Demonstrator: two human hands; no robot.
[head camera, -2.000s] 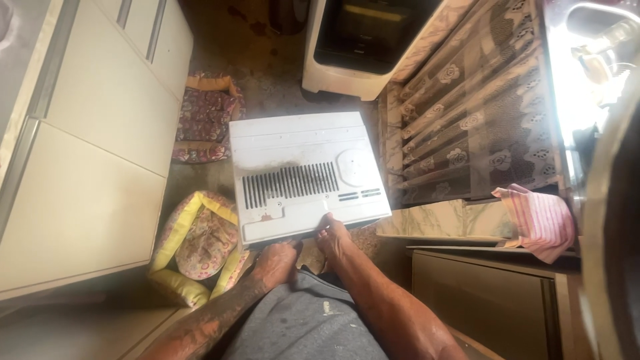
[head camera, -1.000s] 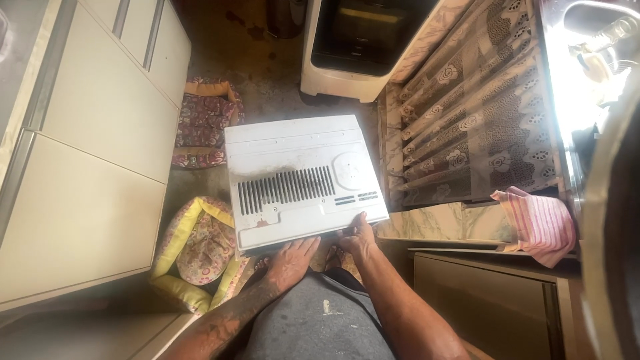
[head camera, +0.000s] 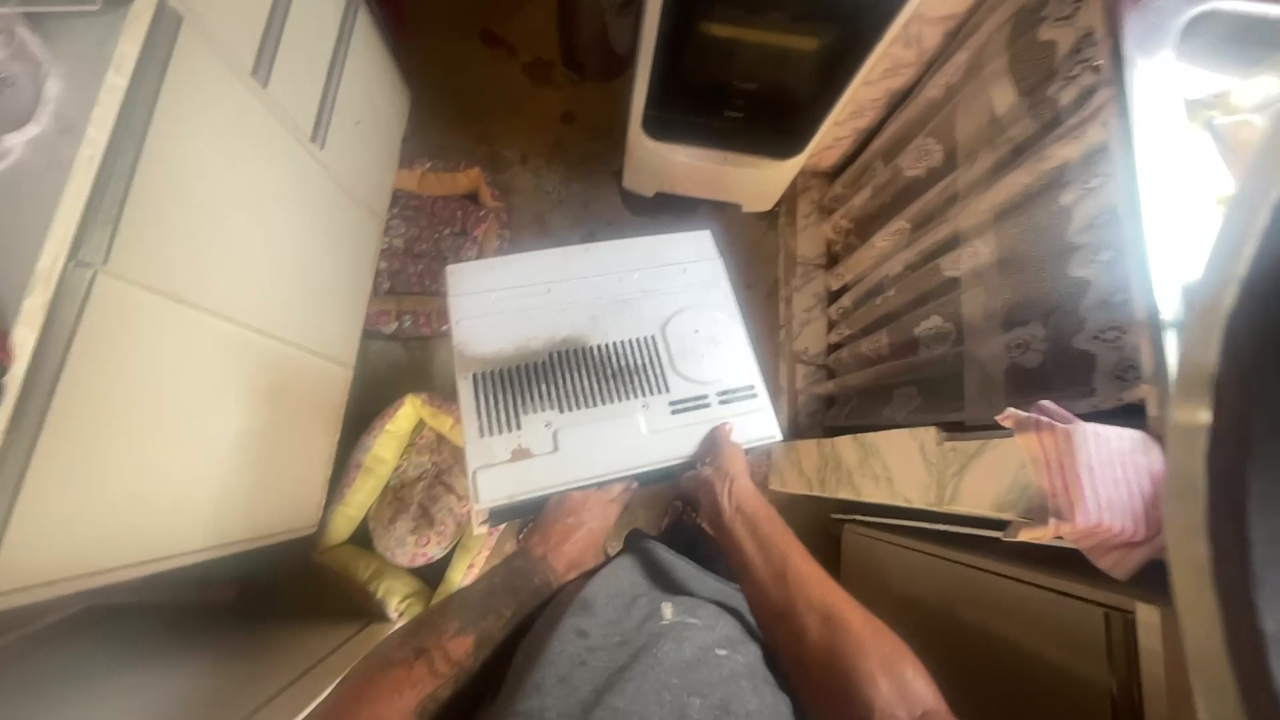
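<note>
A white metal appliance casing (head camera: 600, 310) with a row of dark vent slots, sooty above them, is held in front of my body; it looks like a microwave oven, though its front is hidden. My left hand (head camera: 580, 525) grips its near edge left of the middle, with the fingertips out of sight beneath. On the same edge, near the right corner, my right hand (head camera: 718, 470) holds on with the thumb over the top face and the other fingers below. A small rust-coloured patch shows near the casing's lower left corner.
Pale cabinets (head camera: 220, 220) line the left. A white stove (head camera: 710, 180) stands ahead. Two padded pet beds, one yellow-edged (head camera: 350, 500), one red patterned (head camera: 435, 245), lie on the floor. Right are a lace curtain (head camera: 960, 260), a marbled ledge (head camera: 880, 465) and a pink striped cloth (head camera: 1110, 480).
Since two seconds ago, my right hand has shifted right along the near edge, towards the corner. My left hand has also moved a little right. Both still hold the casing.
</note>
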